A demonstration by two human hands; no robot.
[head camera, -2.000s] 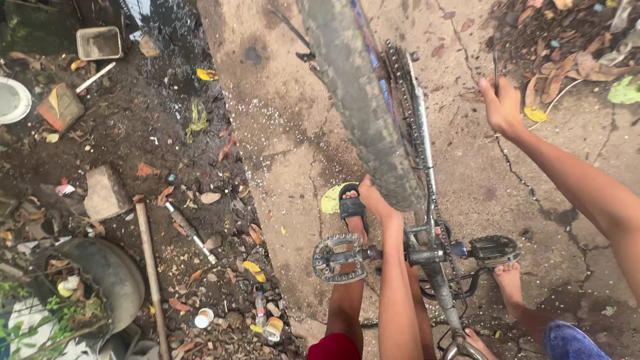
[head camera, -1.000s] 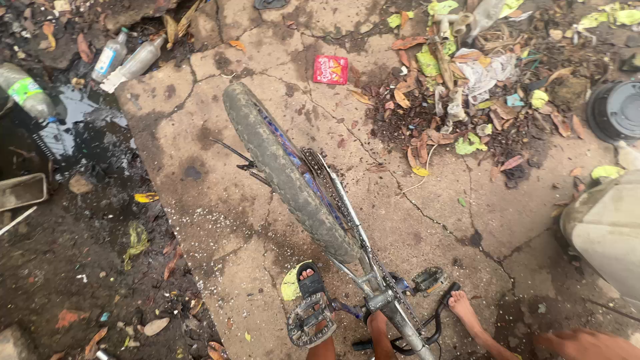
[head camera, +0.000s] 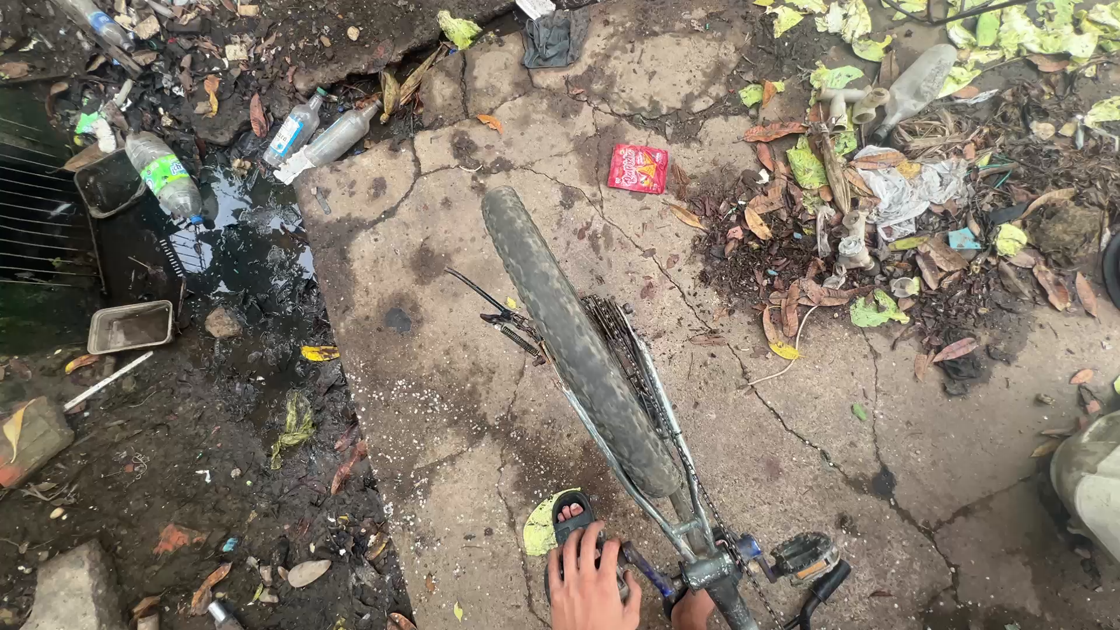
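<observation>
A bicycle stands on cracked concrete, its knobbly rear tire toward the middle of the head view. My left hand lies over the near-left pedal at the bottom, fingers curled on it; much of that pedal is hidden beneath. A blue-and-dark crank arm runs from it to the bottom bracket. The other pedal shows right of the frame. The chain and sprockets sit along the wheel's right side, and a brake arm with a spring on its left. My right hand is out of view.
A foot in a black sandal stands just beyond my left hand. Left of the slab edge lie wet mud, plastic bottles and a plastic tray. A red snack packet and leaf litter lie ahead. A pale container stands at right.
My left hand has come into view on the pedal. My right hand, raised beside the wheel two seconds ago, has left the view. The view has shifted.
</observation>
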